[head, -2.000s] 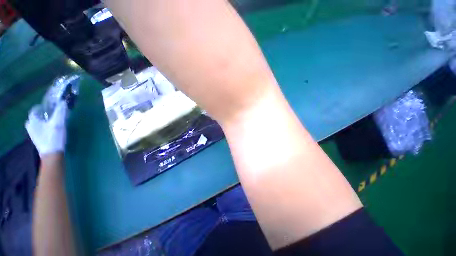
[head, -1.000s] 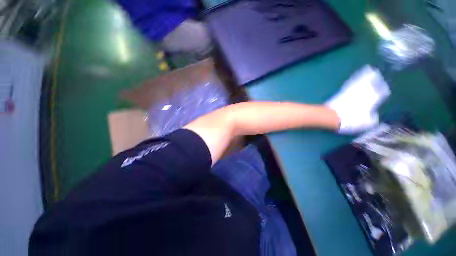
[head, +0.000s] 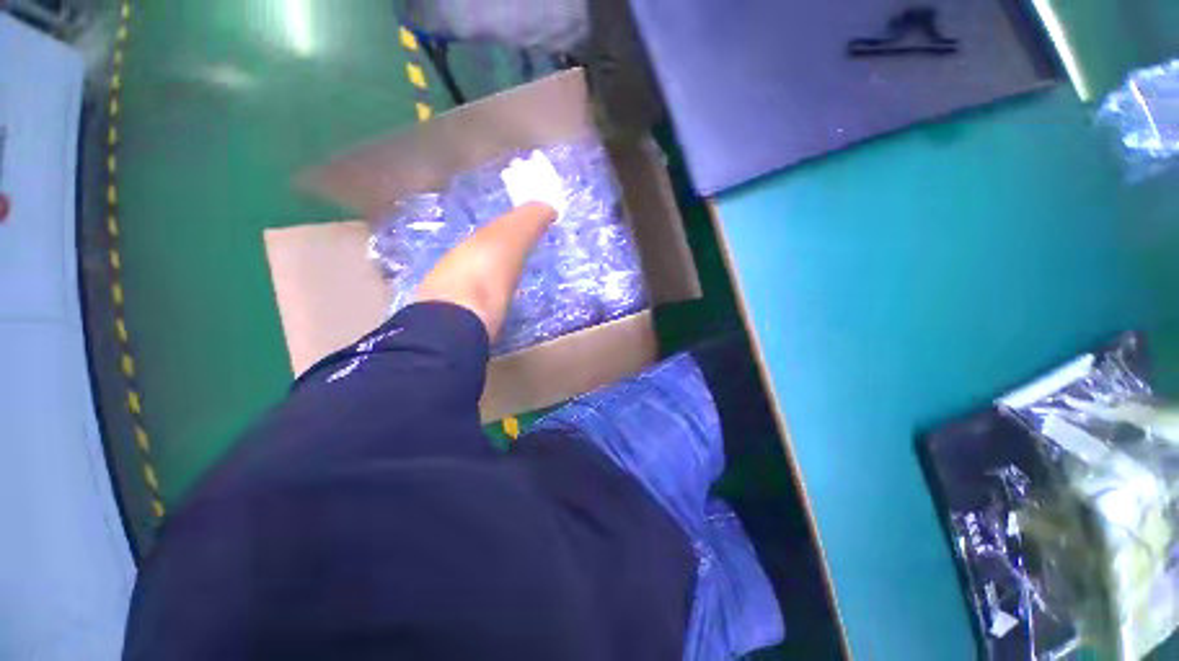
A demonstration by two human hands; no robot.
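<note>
My left hand [head: 533, 185], in a white glove, is inside an open brown carton [head: 323, 291] beside my legs. It lies over clear bagged pieces [head: 582, 265] that fill the carton. The hand is small and washed out in the picture, so whether its fingers grip a bag is unclear. My right hand is out of the picture.
The green bench [head: 879, 284] runs along the right. On it are a black tray [head: 828, 116] with black clips [head: 905, 36], a film-wrapped fixture [head: 1125, 517] on a black base plate [head: 950, 452], and a clear bag [head: 1148, 116]. Marking tape [head: 123, 349] lines the floor.
My left hand has moved from the bench beside the fixture down into the carton. The view has swung towards the carton, and my right arm has left the picture.
</note>
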